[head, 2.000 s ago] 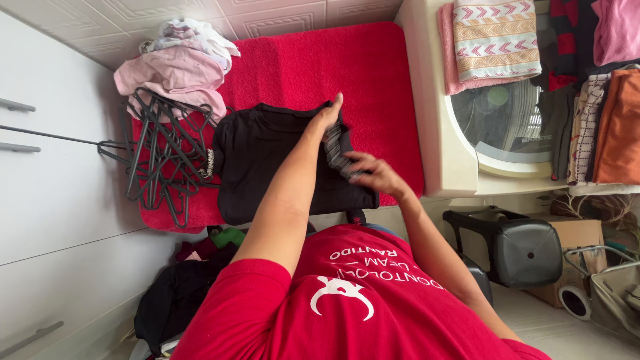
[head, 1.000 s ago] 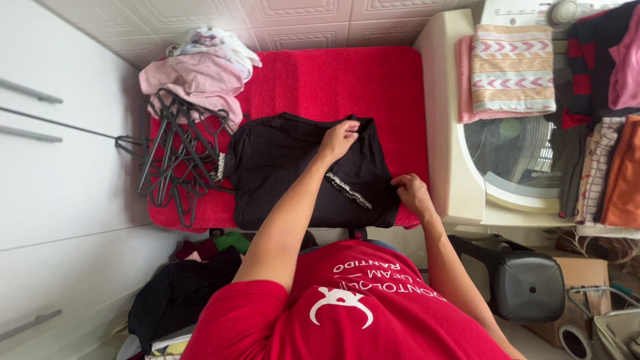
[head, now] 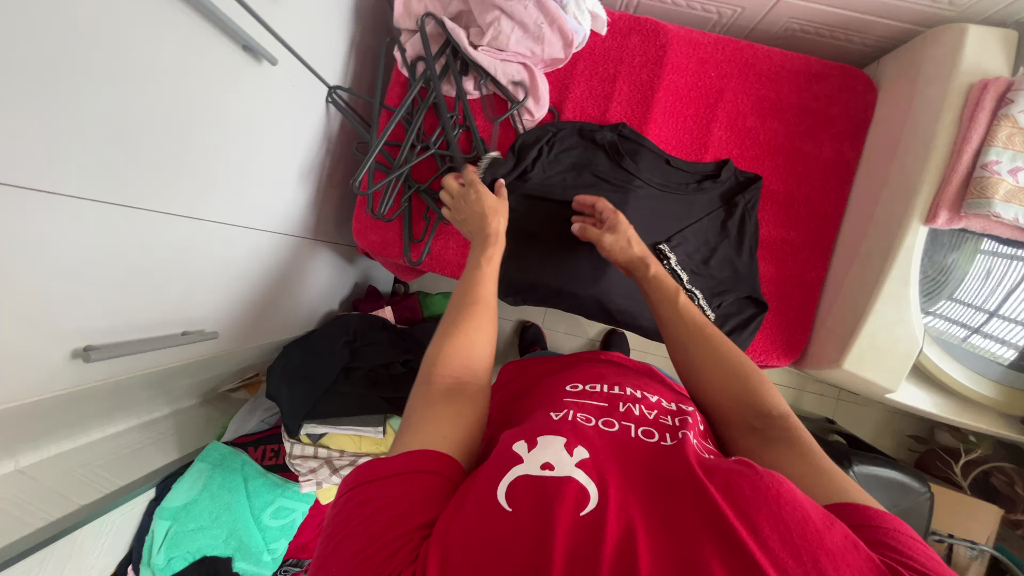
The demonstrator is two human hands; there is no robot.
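A black garment (head: 592,240) lies spread on a red towel (head: 784,104), with one sleeve folded in so that its patterned trim (head: 682,280) rests on the body. My left hand (head: 476,208) is at the garment's left edge, by the other sleeve's trim and beside a tangle of dark hangers (head: 408,144); whether its fingers grip the cloth cannot be told. Over the middle of the garment is my right hand (head: 606,230), fingers apart and holding nothing.
Pink clothing (head: 512,40) lies behind the hangers. White cabinets (head: 160,144) stand at the left, above piled clothes (head: 344,368) and a green cloth (head: 228,504). At the right are a washing machine (head: 904,208), folded towels (head: 996,160) and a black stool (head: 880,480).
The view has swung left. My left hand has moved from the garment's upper right part to its left edge. My right hand has left the right edge and moved over the middle.
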